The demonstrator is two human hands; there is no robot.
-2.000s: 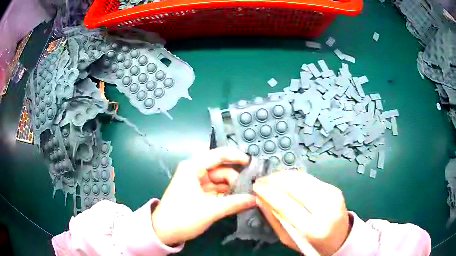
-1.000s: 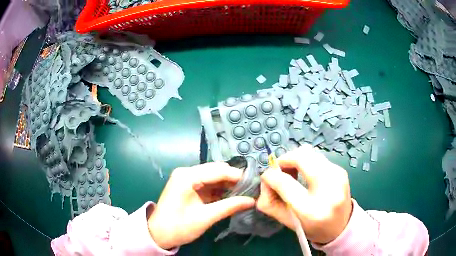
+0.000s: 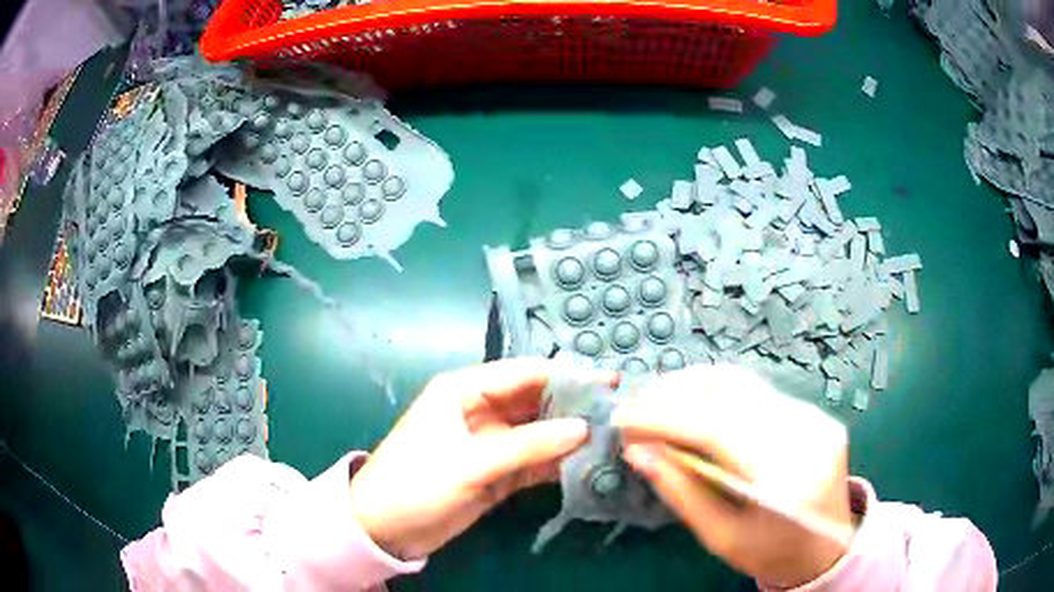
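Note:
A grey moulded rubber sheet point(image 3: 616, 298) with rows of round domes lies in front of me, its near part folded up between my hands. My left hand point(image 3: 468, 457) pinches the folded part between thumb and fingers. My right hand point(image 3: 740, 468) is shut on a slim hand tool point(image 3: 714, 472), blurred, with a yellowish section showing between the fingers. Its tip is hidden at the fold. The near ragged edge of the sheet hangs below my hands, with one dome showing. A loose pile of small rubber pads point(image 3: 786, 272) lies right beside the sheet.
A red plastic basket point(image 3: 555, 52) stands at the top. A stack of domed sheets point(image 3: 127, 254) heaps up on the left over orange-brown patterned strips point(image 3: 60, 278). Another grey stack point(image 3: 1011, 127) runs along the right edge. A thin grey flash string point(image 3: 329, 303) lies left of centre.
My right hand has moved right and turned, and the tool tip, seen over the domes one second ago, is now hidden. My left hand still pinches the fold. The whole view has shifted slightly.

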